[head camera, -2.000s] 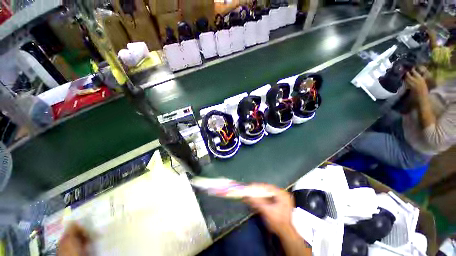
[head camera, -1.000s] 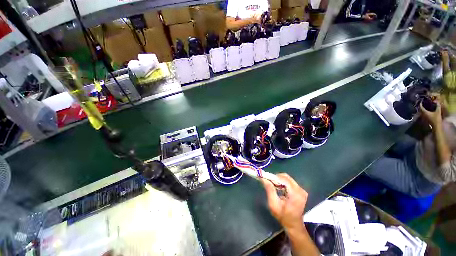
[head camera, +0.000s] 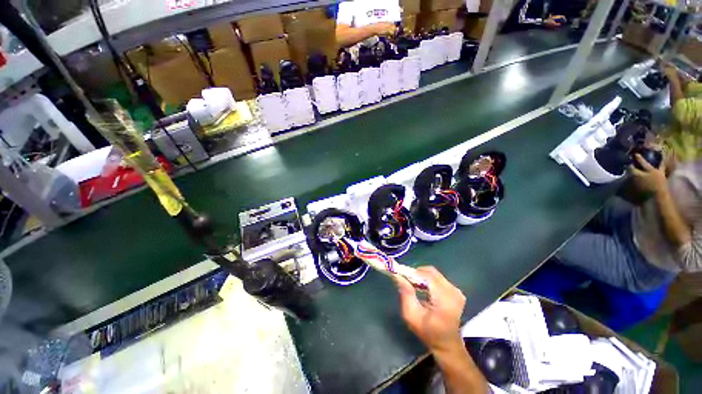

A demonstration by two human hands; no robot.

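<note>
My right hand (head camera: pixel 432 308) holds a thin pale wired strip (head camera: pixel 375 256) with red and blue-violet lines. Its far end is over the nearest open camera housing (head camera: pixel 339 245); whether it touches is unclear. That housing is a black round shell with a white rim and orange wires. More open housings stand in a row beside it to the right: one (head camera: pixel 389 221), another (head camera: pixel 435 202) and the farthest (head camera: pixel 480 185), all with red or orange wires showing. My left hand is out of the picture.
A white work mat (head camera: pixel 231 338) lies at lower left, with a silver-grey metal box (head camera: pixel 269 223) behind it. A dark screwdriver (head camera: pixel 269 281) hangs over them. A carton (head camera: pixel 663 377) of camera units stands at lower right. A person (head camera: pixel 662 192) works at the right. White-backed units (head camera: pixel 358 92) line the far side.
My right hand has moved forward from the bench edge, bringing the strip to the nearest housing, and has barely moved in the last second. My left hand has left the picture.
</note>
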